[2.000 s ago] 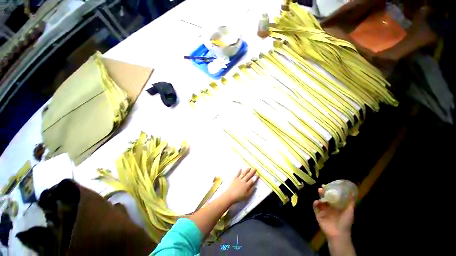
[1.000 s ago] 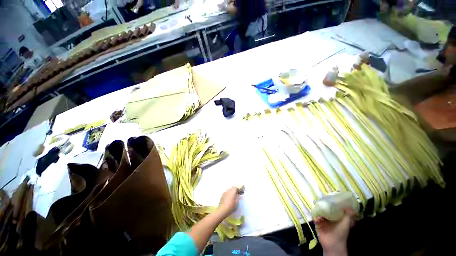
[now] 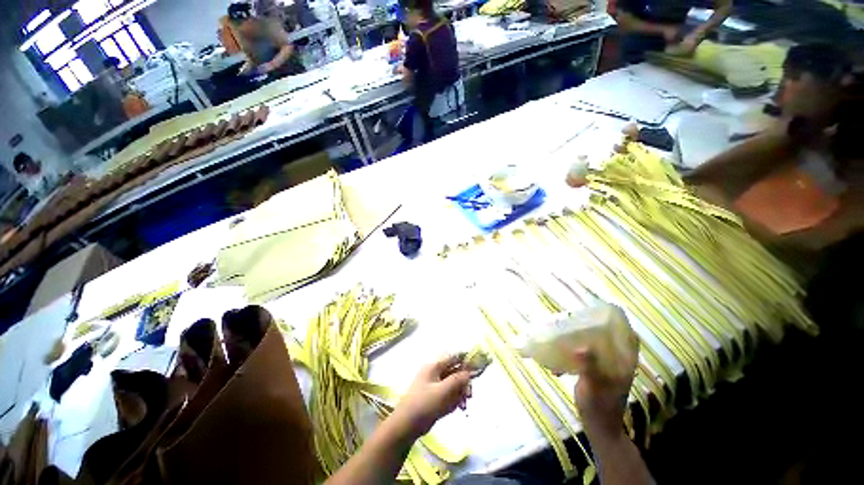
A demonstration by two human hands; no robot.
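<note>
My right hand holds a whitish squeeze bottle tilted, its narrow end toward my left hand, over the spaced row of straps. My left hand holds the end of a yellow strap between thumb and fingers above the white table. A loose pile of yellow straps lies left of my left hand. A row of spaced straps lies at right, with ends over the near edge. Whether the bottle touches the strap, I cannot tell.
Brown leather pieces stand at near left. Cut panels lie behind the loose pile. A black crumpled lump and a blue tray with a white pot are mid-table. A dense strap heap lies far right. People stand at tables behind.
My left hand has lifted a strap end. The bottle has moved left toward it and tilted. The view has risen, showing more of the room.
</note>
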